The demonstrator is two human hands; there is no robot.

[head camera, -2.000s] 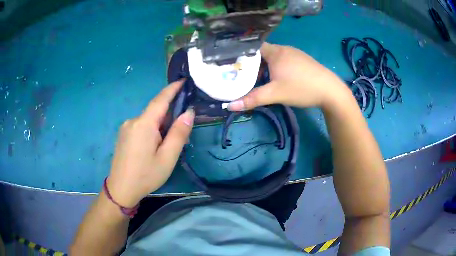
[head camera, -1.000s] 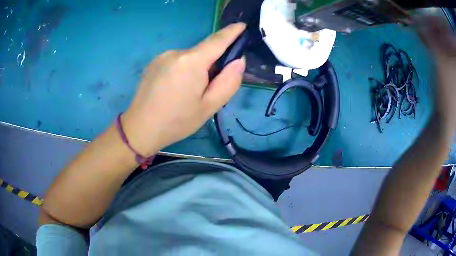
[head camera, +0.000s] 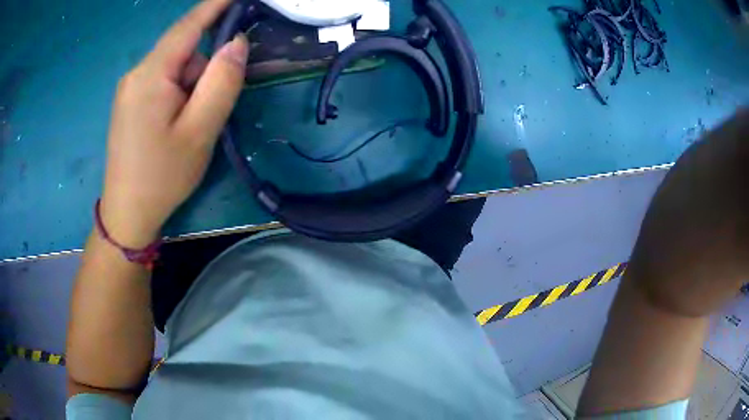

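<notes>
A large black headband hoop [head camera: 361, 215] lies at the bench edge, its near side over the rim. A thinner curved inner arm [head camera: 435, 74] with a hooked end sits inside it, and a thin black cable [head camera: 328, 157] trails there. My left hand [head camera: 164, 123] grips the hoop's left side between thumb and fingers. The white press fixture [head camera: 316, 10] and part of the dark press base [head camera: 283, 53] show at the top edge, the rest cut off. My right forearm [head camera: 698, 238] is at the right; the right hand is out of the picture.
A tangled pile of thin curved strips [head camera: 612, 37] lies on the blue-green bench [head camera: 526, 123] at the upper right. Yellow-black floor tape [head camera: 550, 295] runs below the bench edge. My lap, in light green cloth [head camera: 328, 328], is just in front of the bench.
My right hand has left the fixture and gone out past the right edge. My left hand stays on the hoop. The view has shifted, and the press head is now out of the picture.
</notes>
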